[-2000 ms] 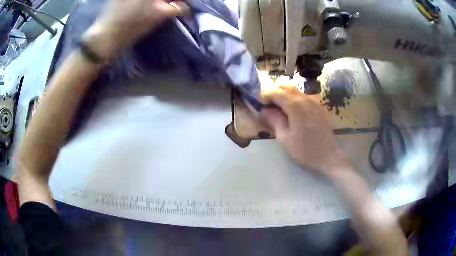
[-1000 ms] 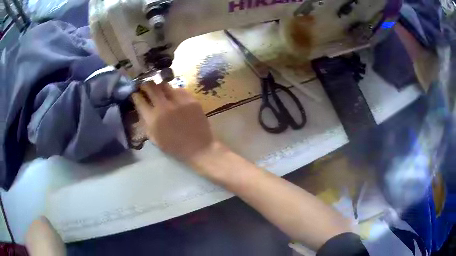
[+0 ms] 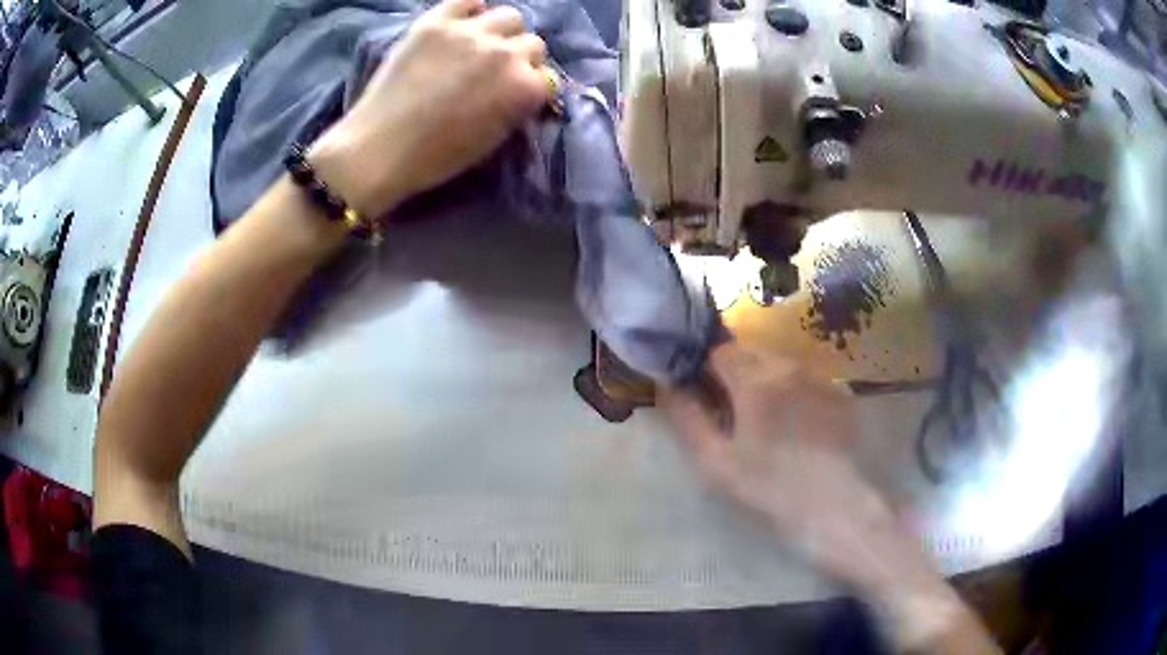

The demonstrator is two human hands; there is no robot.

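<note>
The grey-purple garment piece [image 3: 627, 282] lies in loose folds left of the sewing machine head [image 3: 883, 115], with a narrow part stretching down to the machine bed. My left hand [image 3: 448, 109], with a beaded bracelet and a ring, grips the cloth at the top centre. My right hand [image 3: 781, 441] is blurred and pinches the cloth's lower end in front of the needle area. The presser foot and needle are hard to make out in the bright light. The worn yellow machine bed [image 3: 819, 333] shows behind my right hand.
Black-handled scissors [image 3: 960, 410] lie blurred on the right of the bed. The white table [image 3: 422, 473] has ruler markings along its front edge. Part of a second machine [image 3: 23, 307] is at far left, and a red object [image 3: 45, 525] is below it. A bright glare covers the right side.
The view has swung back left from the scissors. My left hand, low and apart from the cloth a second ago, now grips it at the top. My right hand has drawn the cloth end toward me.
</note>
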